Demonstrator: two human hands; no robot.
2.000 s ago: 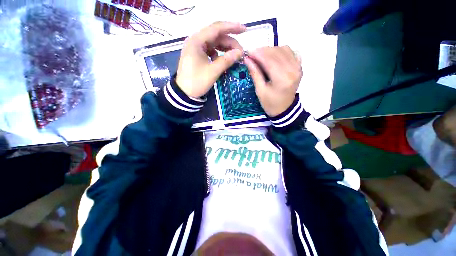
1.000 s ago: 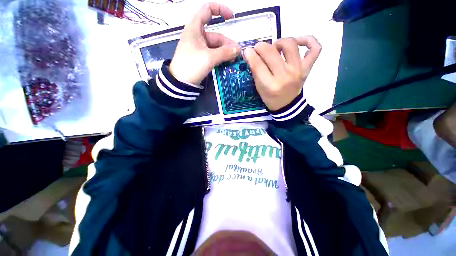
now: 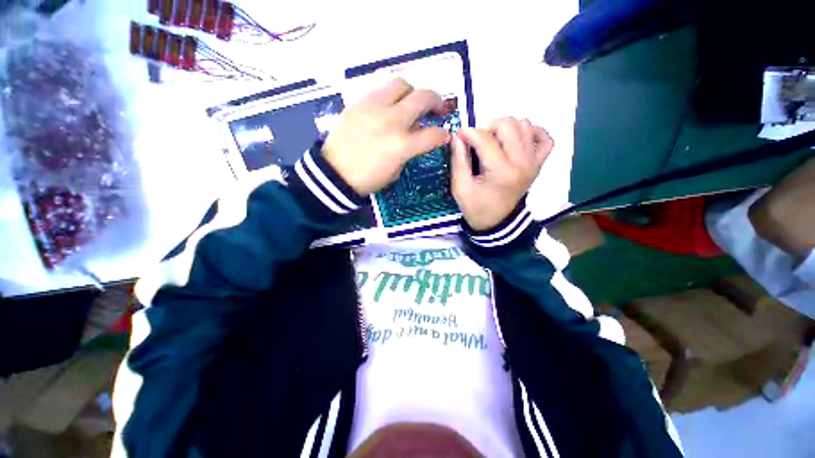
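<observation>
A white two-window housing frame with dark edges lies in front of me. A dark panel shows in its left window. The teal-green circuit board lies in its right window. A small brown-red module shows at the board's top edge, partly behind my fingers. My left hand is over the board's upper left, thumb and finger pinched near the module. My right hand is at the board's upper right, fingertips pinched and almost touching the left ones. What the fingertips hold is too small to tell.
Red-brown module strips with thin lead wires lie at the upper left. A clear bag of dark red pieces lies at the far left. A dark-blue tool is at the upper right. A black cord crosses the green surface; another person's arm is at the right.
The view has shifted, bringing more module strips into sight. My left fingers have curled lower over the board, and the brown-red module now shows beside them. My right hand stays pinched at the board's top.
</observation>
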